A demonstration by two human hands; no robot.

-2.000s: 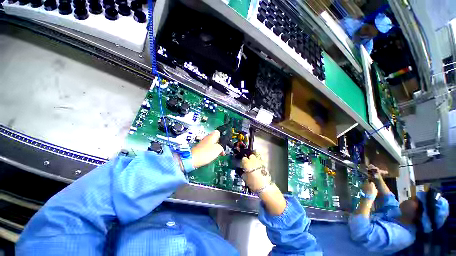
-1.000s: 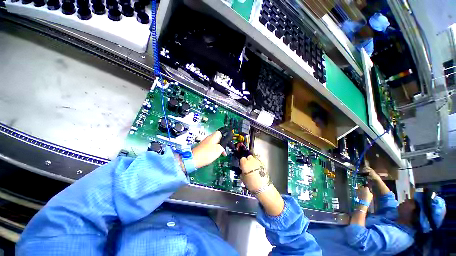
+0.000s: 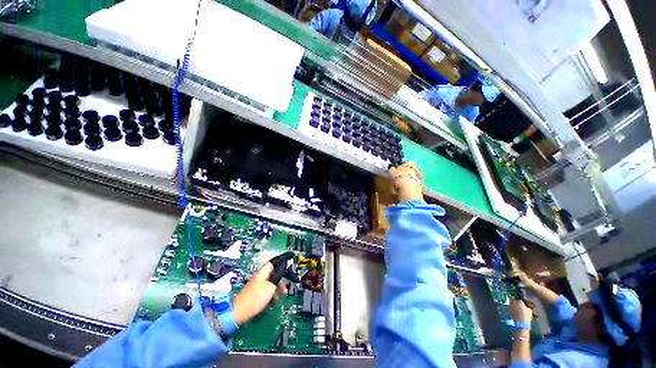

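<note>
My left hand is over the green circuit board, its fingertips closed around a black component beside a copper-red choke. Yellow-orange parts sit next to the choke, and a row of grey block components stands below it. My right hand is at the near right corner of the white tray of black capacitors on the green shelf. Its fingertips are small and partly hidden, so I cannot tell whether they grip a capacitor.
Another capacitor tray is at left. Black bins and a cardboard box sit under the shelf. A white slab lies on the shelf. A blue coiled cord hangs across the view. Another person's hands are at the line on the right.
My right hand has left the board and reached up and away to the shelf tray. My left hand stays at the board. The view has tilted up, showing more of the shelf.
</note>
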